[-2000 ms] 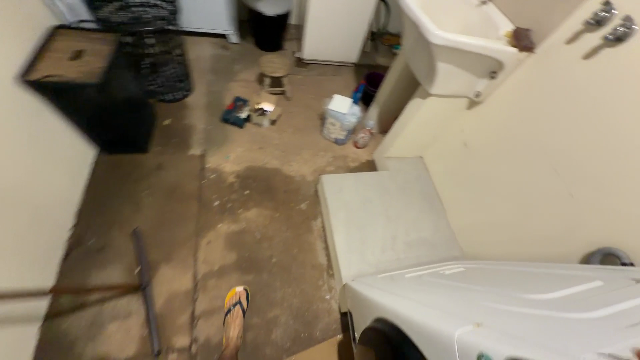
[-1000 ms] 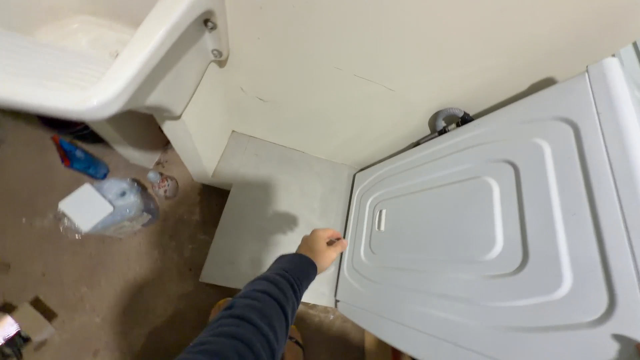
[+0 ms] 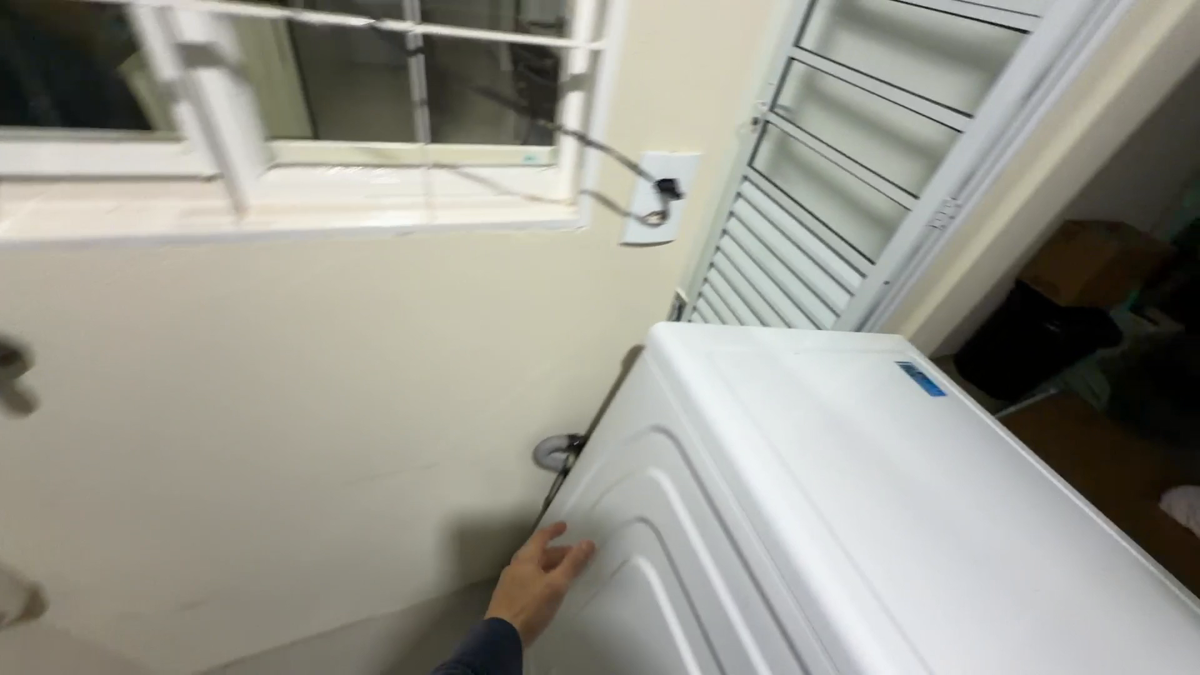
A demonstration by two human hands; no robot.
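Observation:
My left hand (image 3: 542, 581) reaches up from the bottom centre, a dark blue sleeve at its wrist. Its fingers are apart and it holds nothing. The fingertips are at the ribbed side panel of a large white appliance (image 3: 900, 469), near its rear edge; whether they touch it cannot be told. Just above the hand, a grey curved hose (image 3: 558, 452) shows between the appliance and the wall. My right hand is out of view.
A barred window (image 3: 375, 187) and a wall outlet (image 3: 661, 199) with a black plug and cable are above. A louvred metal door (image 3: 797, 234) stands behind the appliance. At right are a cardboard box (image 3: 1092, 262) and a black bin or bag (image 3: 1031, 342).
The view has swung up and right to the wall, window and door. My left hand, at the near edge of the ribbed panel one second ago, is now by its wall side with fingers spread.

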